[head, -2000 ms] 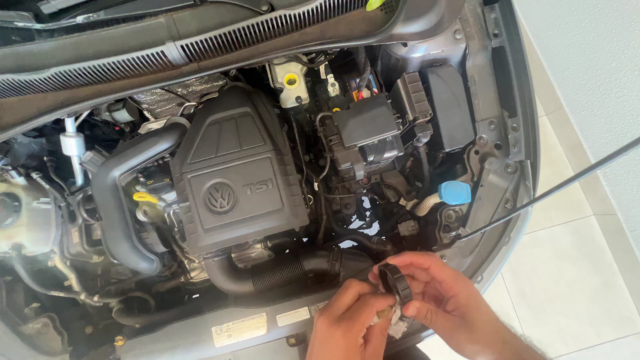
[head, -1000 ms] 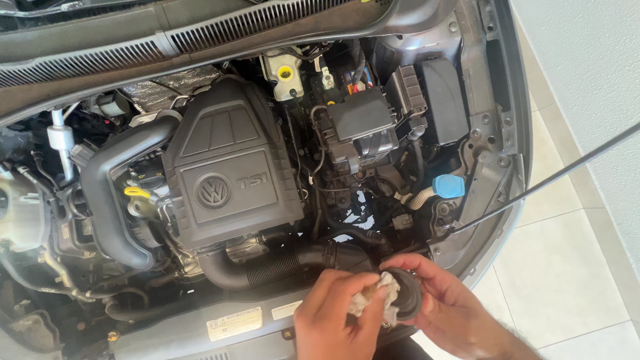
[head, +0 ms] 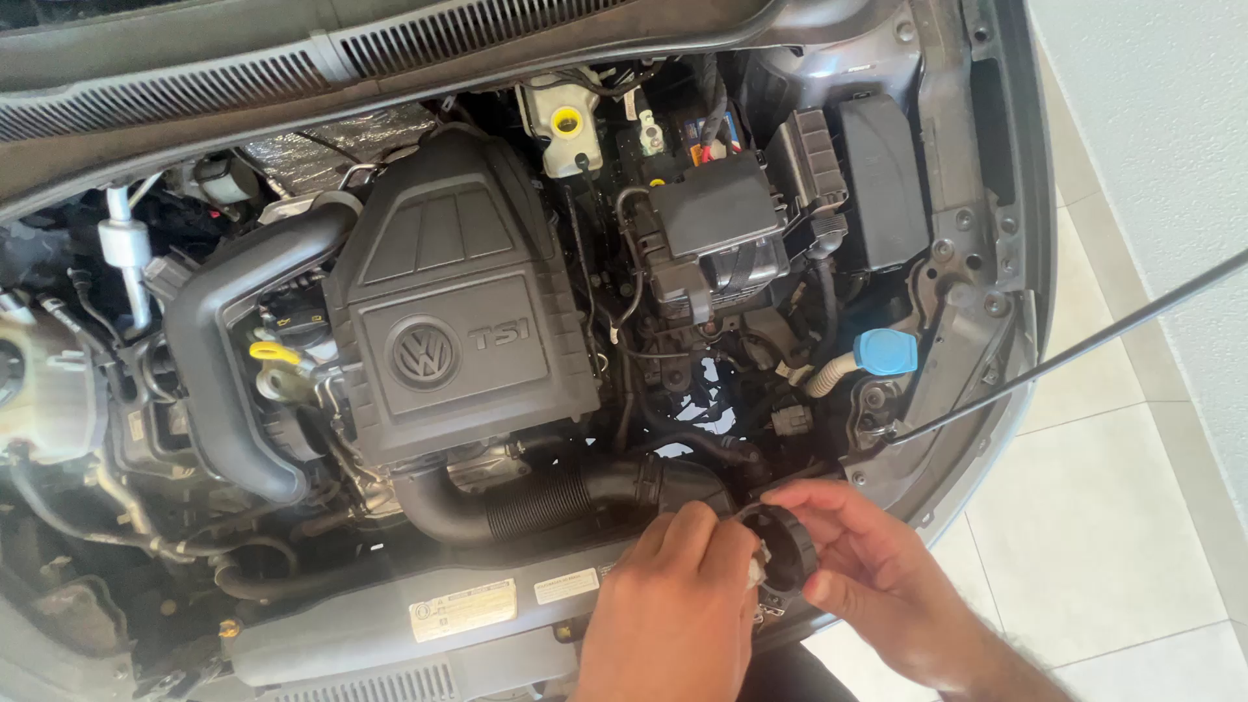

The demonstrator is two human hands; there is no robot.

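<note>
At the lower right of the engine bay, my right hand holds a round black plastic cap by its rim, its hollow side turned toward my left hand. Closed around a crumpled white cloth or paper wipe, my left hand presses at the cap's near edge; most of the wipe is hidden by the fingers. Both hands are above the front edge of the bay, beside the black corrugated air intake hose.
The engine cover fills the middle. A blue washer reservoir cap and the thin hood prop rod lie right of it. The brake fluid reservoir with a yellow cap is at the top, the coolant tank at far left.
The black cap has turned in my right hand, and its open side now faces left. My left hand with the wipe has shifted against it, covering more of the wipe than a second ago.
</note>
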